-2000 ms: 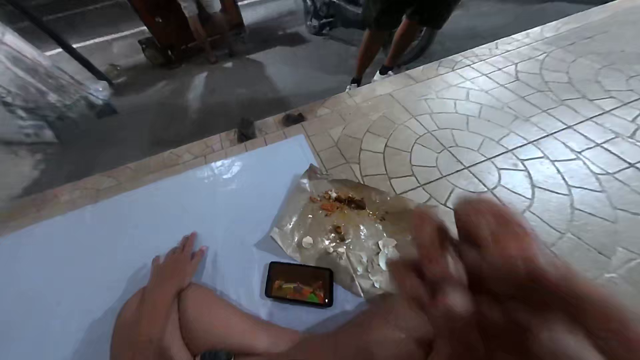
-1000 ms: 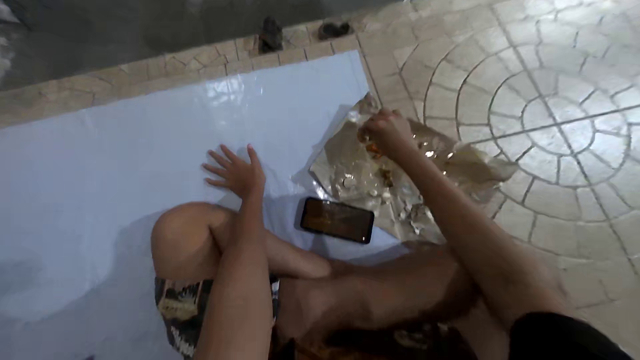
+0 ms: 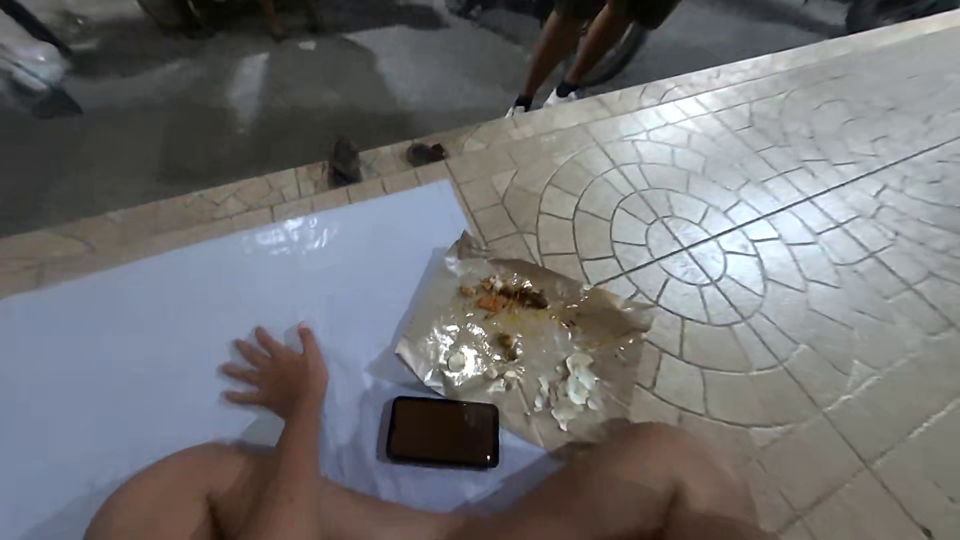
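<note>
My left hand [image 3: 277, 375] is spread flat, fingers apart, on a white sheet [image 3: 187, 300] laid over the tiled floor, and holds nothing. My right hand is out of view. To the right of my left hand lies a smartphone [image 3: 443, 433] in a dark case, its screen facing up and dim. Beyond the phone an opened, greasy brown paper food wrapper [image 3: 592, 330] lies partly on the sheet and partly on the tiles. It bears dark and orange food scraps [image 3: 517, 296] near its far side and white, shell-like pieces [image 3: 577, 382] at the near right.
My folded legs [image 3: 637, 480] cross the bottom of the view. Dark footwear [image 3: 345, 163] sits by the tiled edge [image 3: 247, 210], with another dark item [image 3: 426, 154] beside it. A person's legs [image 3: 577, 52] stand beyond the edge, near a wheel. Patterned tiles [image 3: 690, 247] extend to the right.
One second ago my right hand was at the food on the wrapper; it has left the view. My left hand remains spread on the sheet. The view has tilted up toward the street.
</note>
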